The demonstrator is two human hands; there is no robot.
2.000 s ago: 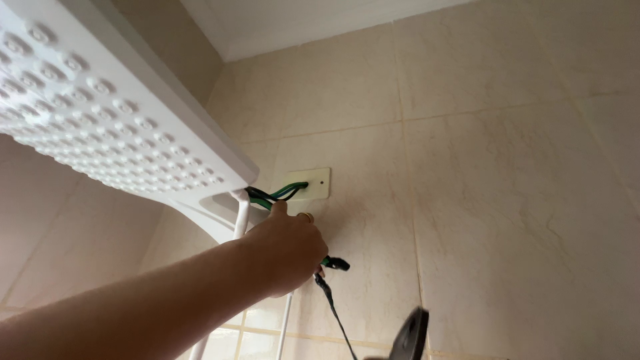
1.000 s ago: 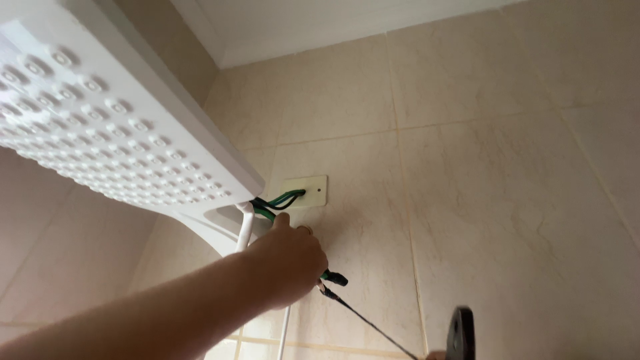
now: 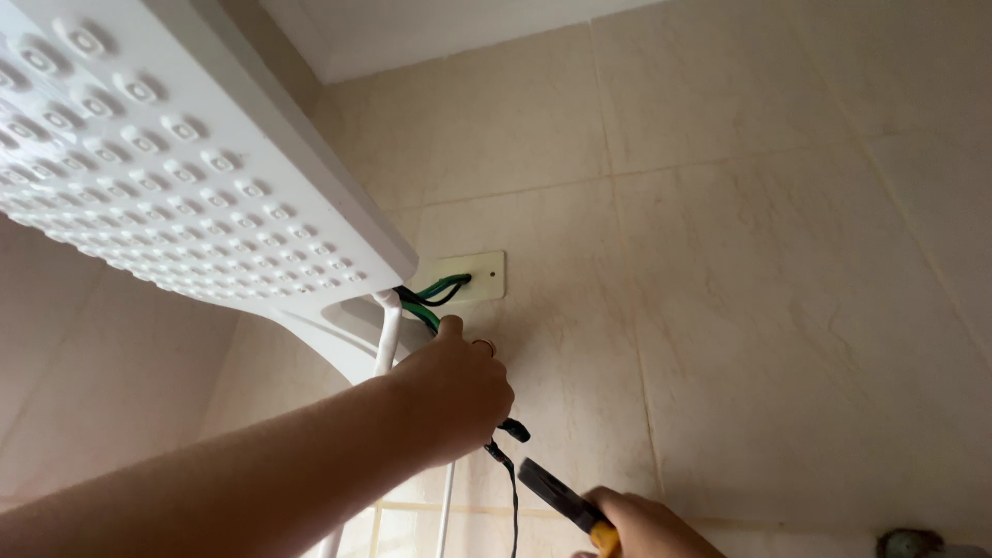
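Observation:
My left hand (image 3: pixel 457 387), with a ring on one finger, is closed around green and black electrical wires (image 3: pixel 422 314) below a cream wall cover plate (image 3: pixel 488 275). The wires come out of a hole in the plate. Under the hand a wire end wrapped in black tape (image 3: pixel 514 429) sticks out, and a thin dark strand (image 3: pixel 514 496) hangs down beside it. My right hand (image 3: pixel 643 523), partly cut off by the lower edge, grips pliers (image 3: pixel 558 492) with dark jaws and yellow handles. The jaws point up and left, near the strand and apart from it.
A white electric shower head (image 3: pixel 325 194) with a nozzled face fills the upper left. A white tube (image 3: pixel 389 333) runs down from its edge, behind my left forearm. Beige wall tiles (image 3: pixel 736 310) stand behind. A roundish fitting (image 3: pixel 909 542) is at the lower right.
The thin strand, which ran slanting toward my right hand one second ago, now hangs down. The pliers' jaws have turned toward the strand, and more of my right hand shows.

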